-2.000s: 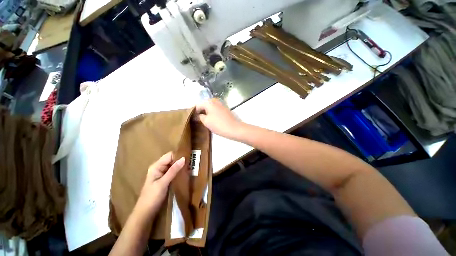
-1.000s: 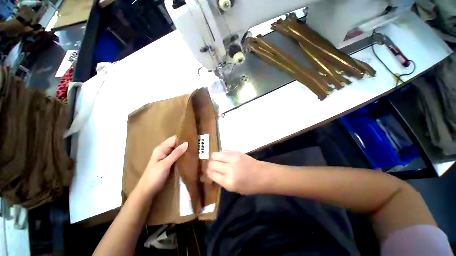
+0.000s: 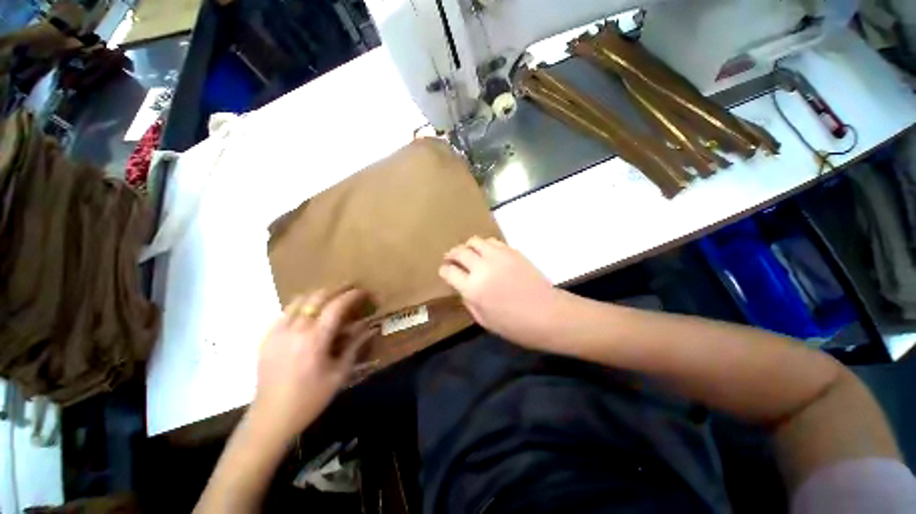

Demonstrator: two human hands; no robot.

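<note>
The tan-brown fabric panel [image 3: 387,226] lies on the white table in front of the sewing machine, its far corner close to the needle area. Its open edge faces me, and a small white label [image 3: 404,319] shows there. My left hand [image 3: 313,346] is at the near left of the panel, fingers curled over the opening edge and slightly blurred; its exact grip is unclear. My right hand [image 3: 497,286] rests at the panel's right side with bent fingers on the cloth; whether it pinches the edge is unclear.
The white sewing machine [image 3: 427,60] stands at the back. Several brown-gold zippers [image 3: 653,110] lie under its arm. Red-black snips [image 3: 819,108] with a cord lie at the right. A brown fabric pile [image 3: 70,271] is at far left, a blue bin [image 3: 763,286] below right.
The panel has turned so its opening now faces me instead of the right, and it lies flatter. My left hand has moved to the near edge, my right hand a little up onto the cloth.
</note>
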